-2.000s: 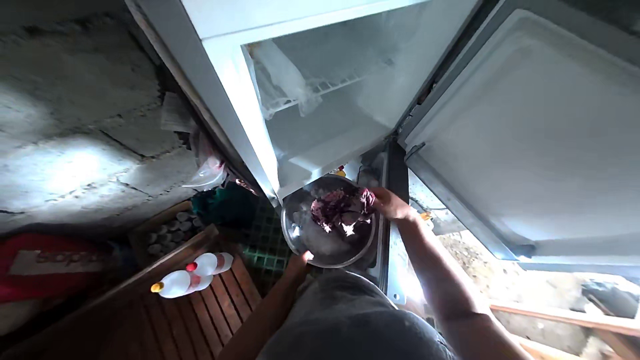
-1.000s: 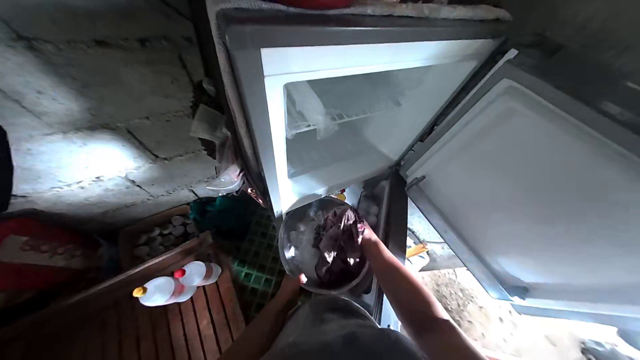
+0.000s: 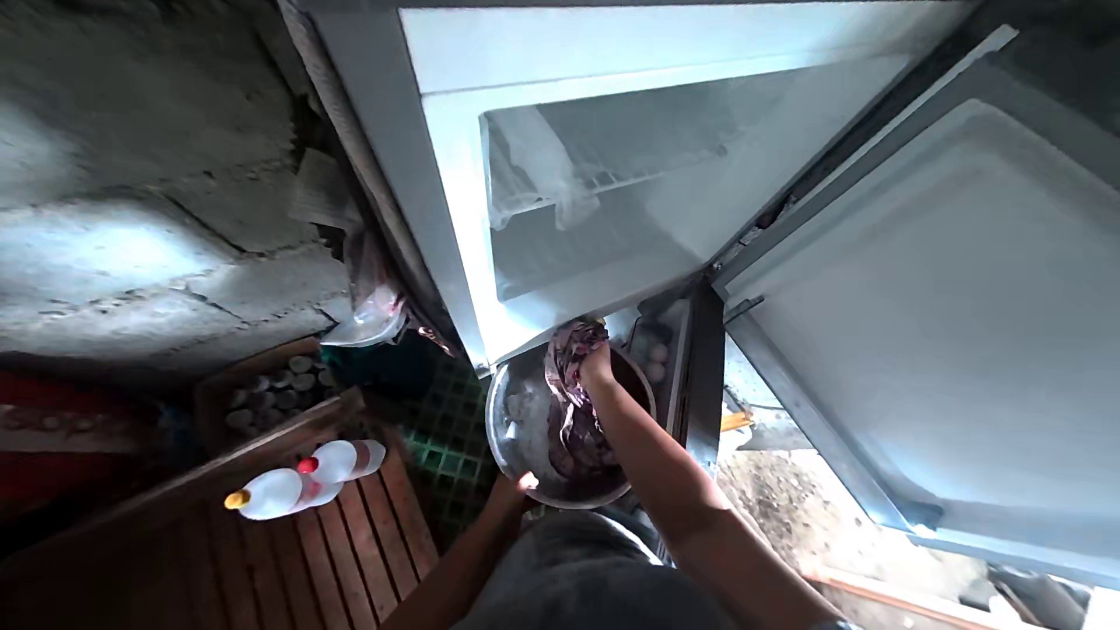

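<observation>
A round metal basin point(image 3: 525, 437) sits low in front of my body, below the open upper compartment of a refrigerator point(image 3: 455, 219). At its near left rim is my left hand point(image 3: 521, 483), thumb on the edge, the other fingers hidden below. Purple-red leafy or cloth-like material point(image 3: 573, 420) trails from the basin's bottom up to its far rim. My right hand point(image 3: 597, 366) is closed on the upper end of that material, near the refrigerator's lower opening. Eggs point(image 3: 656, 363) show in the lower door shelf, just right of the basin.
The upper door point(image 3: 945, 332) stands open at the right, the lower door point(image 3: 700, 376) beside the basin. Two plastic bottles point(image 3: 280, 493) lie on a slatted wooden bench point(image 3: 350, 534) at the left. A block wall point(image 3: 157, 254) rises behind it.
My right hand has moved from the basin's right side toward its far rim, drawing the purple-red material upward with it. My left hand stays at the near left rim.
</observation>
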